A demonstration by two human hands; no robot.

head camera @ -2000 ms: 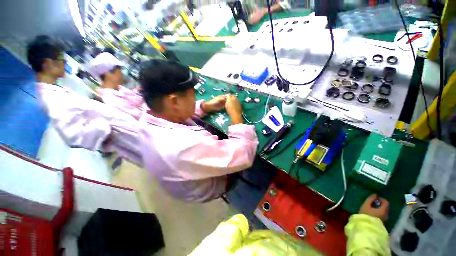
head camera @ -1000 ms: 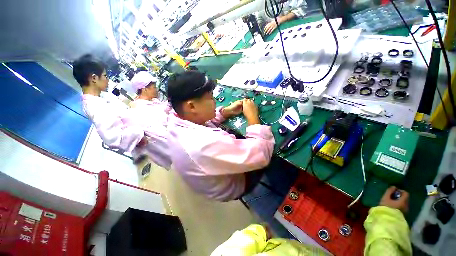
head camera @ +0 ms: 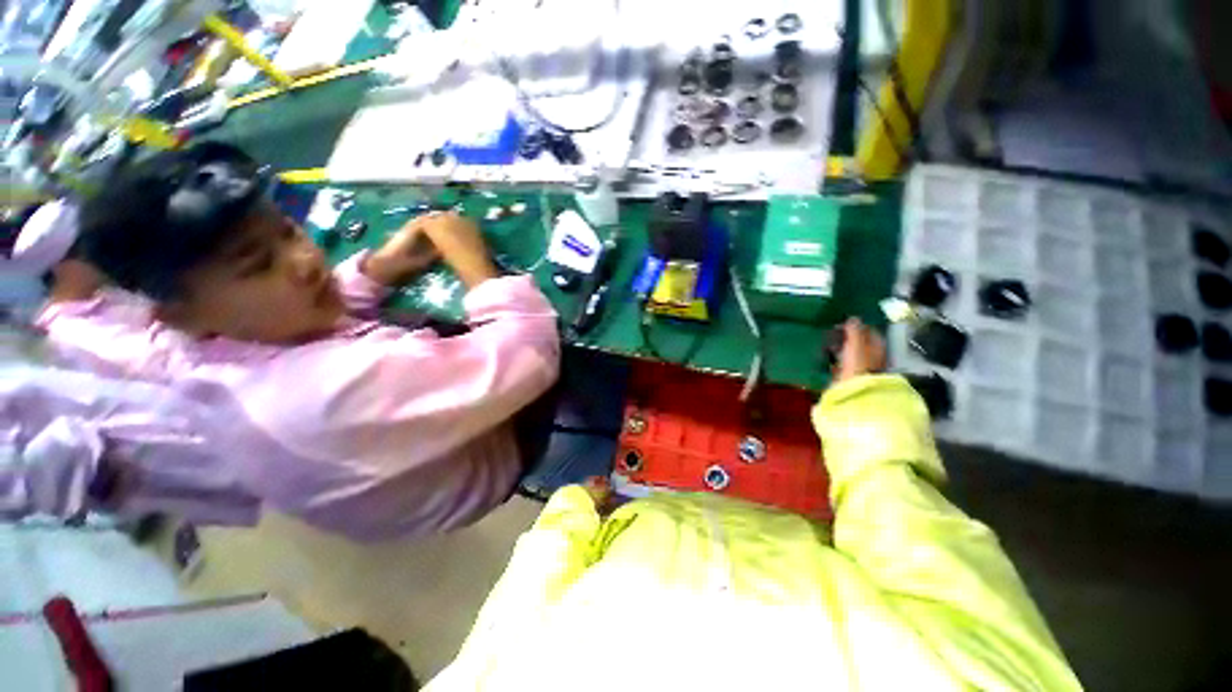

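My right hand [head camera: 861, 352], in a yellow-green sleeve, is at the green bench's front edge, beside the pale green box. A small dark round unit, likely a watch body [head camera: 834, 346], shows at its fingers, blurred. My left hand [head camera: 599, 491] is small and mostly covered by its sleeve, at the left edge of the red tray; its grip cannot be made out. The red tray [head camera: 676, 439] lies below the bench edge in front of my body and holds several round ring-like parts.
The pale green box [head camera: 799, 243] and blue-yellow device [head camera: 680, 277] stand on the green bench. A pale compartment tray [head camera: 1040, 372] with black units is at right. A white sheet [head camera: 662, 95] bears rows of round parts behind. A person in pink [head camera: 365, 406] works close at left.
The view has turned right, so the pale tray shows much more and the seated person is nearer the left. My left hand now shows at the red tray's left edge. My right hand remains beside the green box.
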